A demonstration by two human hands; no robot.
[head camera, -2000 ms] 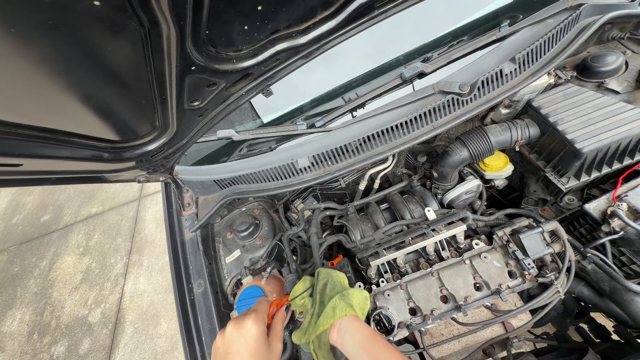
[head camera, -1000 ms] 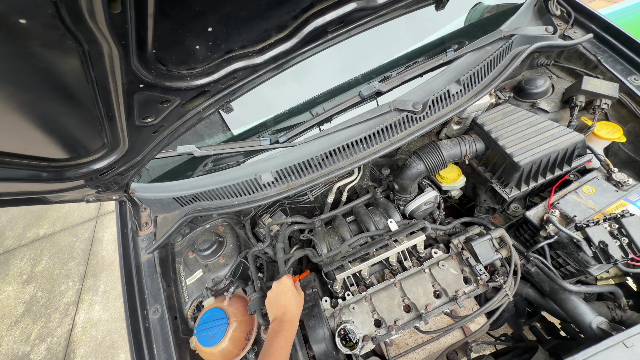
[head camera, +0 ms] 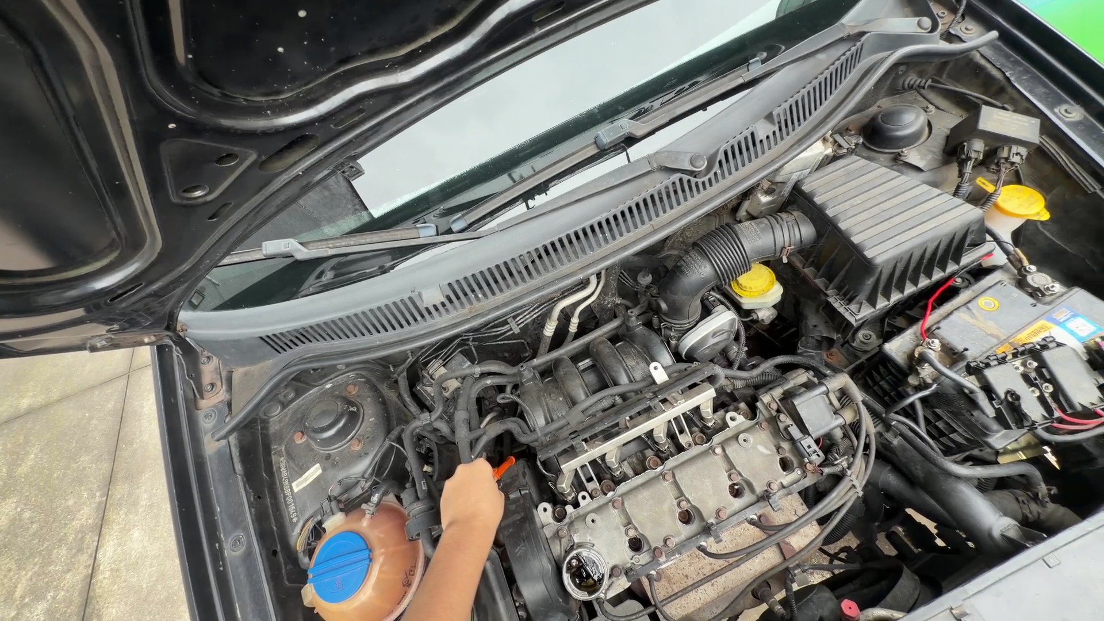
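My left hand (head camera: 473, 496) reaches in from the bottom, its back up and its fingers curled down among the hoses. A small orange plastic part (head camera: 504, 467) shows against its right side, beside the black timing cover (head camera: 528, 539). What the fingers hold, if anything, is hidden. Left of the forearm stands the coolant expansion tank (head camera: 392, 552) with its blue cap (head camera: 340, 567). To the right lie the metal valve cover (head camera: 681, 509) and a round opening (head camera: 586, 572) with a bright rim. My right hand is out of view.
The raised black hood (head camera: 276, 52) fills the upper left. Behind the engine run the slotted cowl (head camera: 552, 259) and wiper arms. The ribbed air filter box (head camera: 888, 224), yellow-capped brake fluid reservoir (head camera: 755, 289) and battery (head camera: 975, 319) stand at the right. Cables cross the valve cover.
Two seconds ago both hands were in view, the left with an orange-handled item, the right with a yellow-green cloth. The right hand and cloth have left the view. My left hand has moved to the fixed orange part.
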